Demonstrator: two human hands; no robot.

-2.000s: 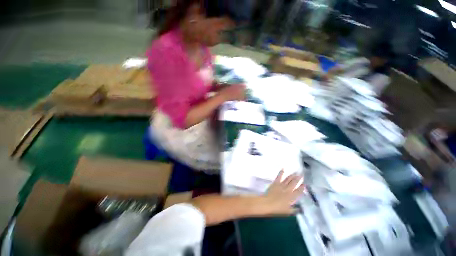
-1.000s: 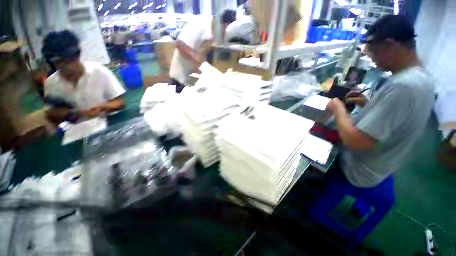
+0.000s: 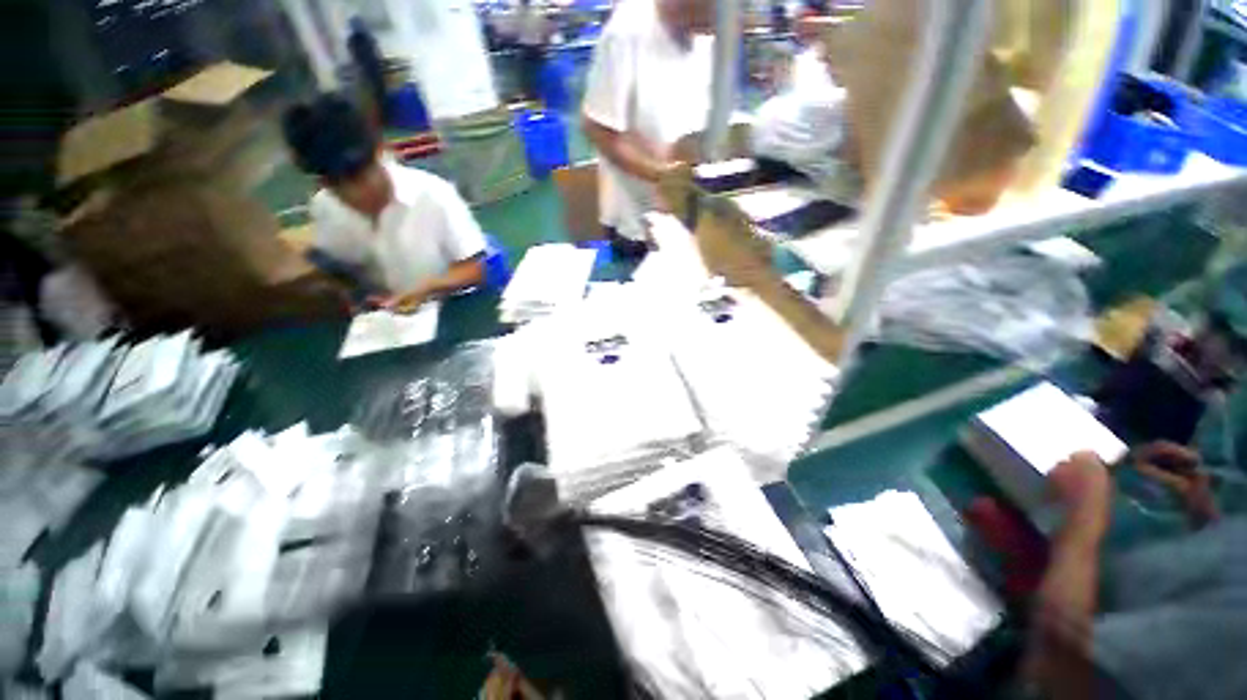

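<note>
No hand of mine shows clearly. A small blurred orange-brown patch lies at the bottom edge, and I cannot tell what it is. Nearest in front of me is a marked white panel [image 3: 698, 574] with a dark cluster near its far edge. A blurred dark cable [image 3: 739, 554] crosses in front of it. Behind it stand a stack of marked white panels [image 3: 615, 390] and another stack [image 3: 752, 362] to its right. Clear packaging with dark parts inside [image 3: 438, 499] lies to the left. Loose white panels [image 3: 233, 547] overlap in piles farther left.
A smaller white stack [image 3: 909, 568] lies right of the marked panel. A person in grey at the right edge touches a white stack [image 3: 1033, 438]. A person in white holds a panel [image 3: 390, 328] across the table. A white post [image 3: 916, 178], clear plastic [image 3: 985, 301] and cartons [image 3: 178, 233] stand farther back.
The view has swung round to the panel stacks and come closer. The arm reaching over the panels two seconds ago is out of view. The person in grey is now cut off at the right.
</note>
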